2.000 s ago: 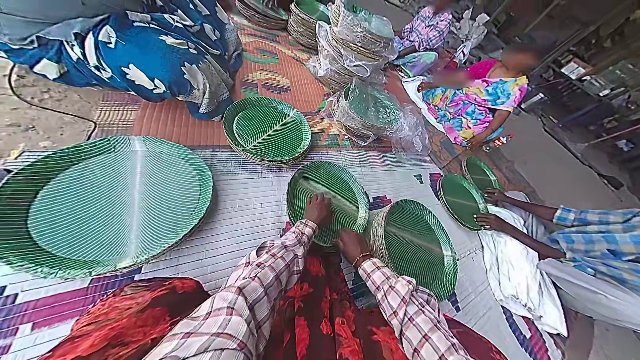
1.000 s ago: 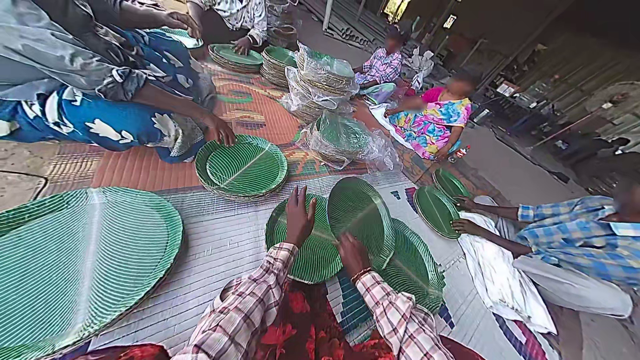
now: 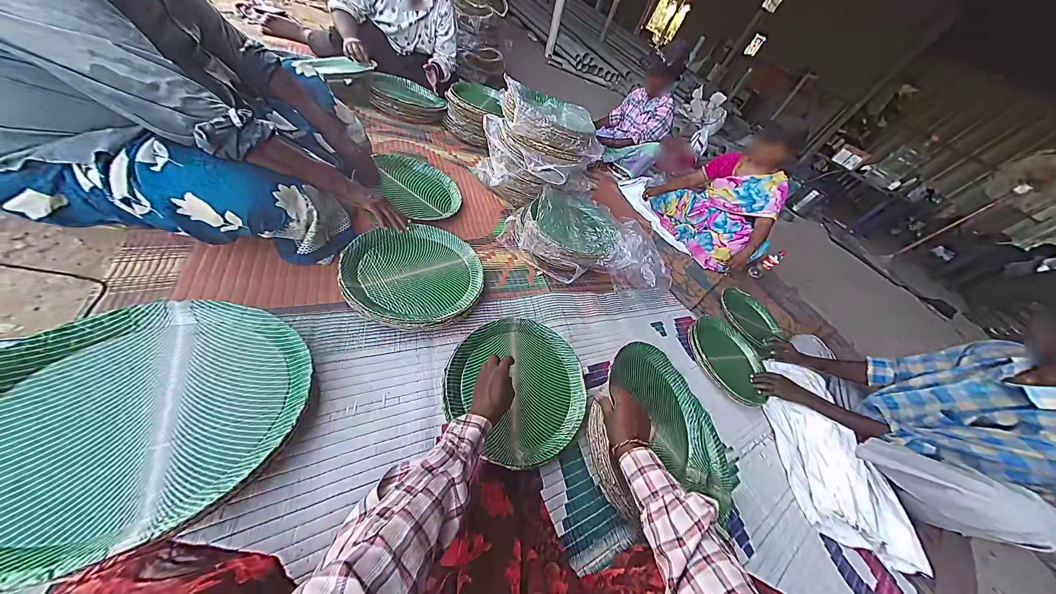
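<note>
My left hand (image 3: pixel 492 388), its fingers curled, touches a round green leaf-patterned plate (image 3: pixel 540 404) lying flat on the mat in front of me. Whether it pinches anything is unclear. To the right, my right hand (image 3: pixel 627 419) grips the near edge of a tilted green plate (image 3: pixel 657 371) at a stack of such plates (image 3: pixel 606 466) with pale woven undersides. Its fingers are partly hidden by the plate. A very large-looking green plate (image 3: pixel 157 412) is at the left, and another green-topped stack (image 3: pixel 411 276) stands beyond my left hand.
A co-worker's hand (image 3: pixel 379 206) is near a green plate (image 3: pixel 418 188). Plastic-wrapped stacks (image 3: pixel 573 227) stand farther back. At the right, a co-worker in a checked shirt (image 3: pixel 949 404) handles small green plates (image 3: pixel 726 359) beside a white cloth (image 3: pixel 841 470). Others sit behind.
My right hand has moved a raised plate rightward to the right-hand stack. My left hand's spread fingers have curled down onto the middle plate. Another plate now shows beside the left co-worker's hand.
</note>
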